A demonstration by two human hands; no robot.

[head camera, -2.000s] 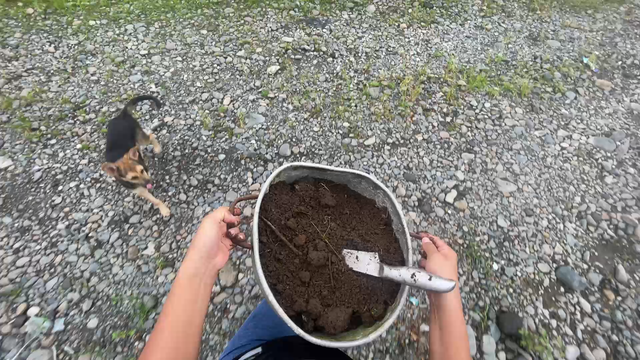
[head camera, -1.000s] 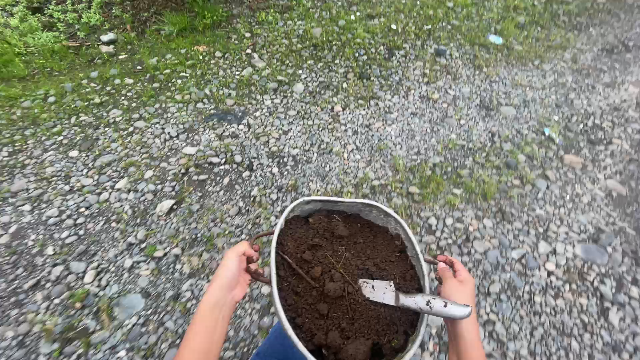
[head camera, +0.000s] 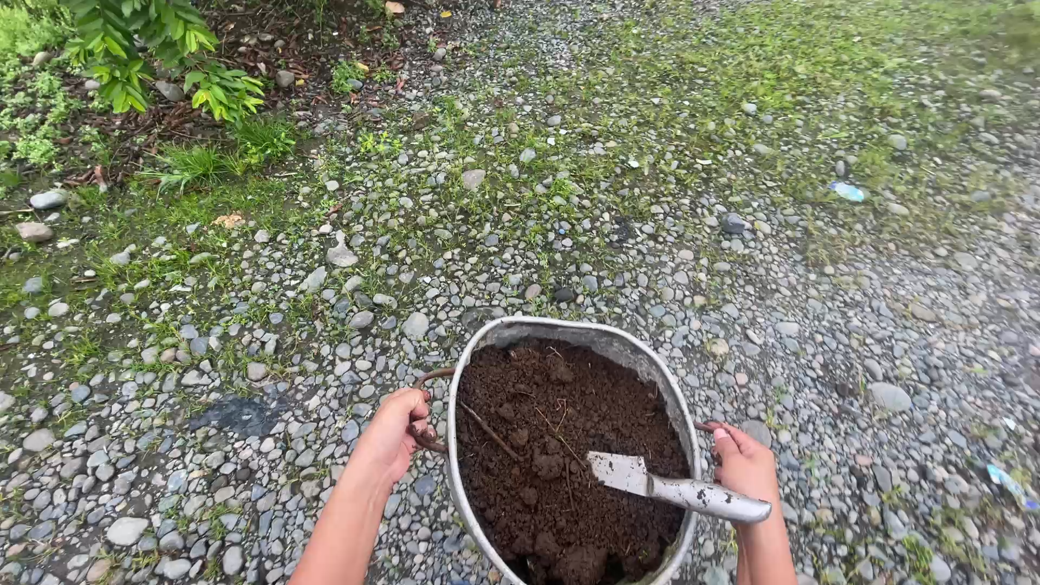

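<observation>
A dented metal pot (head camera: 457,455) full of dark brown soil (head camera: 561,406) is carried between my hands, low in the view. My left hand (head camera: 396,435) grips the curved handle (head camera: 435,375) on its left side. On the opposite side, my right hand (head camera: 743,467) holds the other handle (head camera: 708,426), which my fingers partly hide. A metal hand trowel (head camera: 707,497) lies on the soil, its dirty blade towards the middle and its grip sticking out over the right rim, above my right wrist. A few thin twigs and roots lie in the soil.
Gravel and rounded stones (head camera: 414,325) cover the ground, with patches of grass (head camera: 756,73) beyond. A leafy green branch (head camera: 175,57) hangs at the upper left over brown leaf litter. Bits of litter (head camera: 847,192) lie on the right, and a larger stone (head camera: 49,199) at the far left.
The view has shifted a lot across the gravel; a leafy branch now shows. The small dog seen at the left two seconds ago is out of view. Both hands keep their hold on the pot.
</observation>
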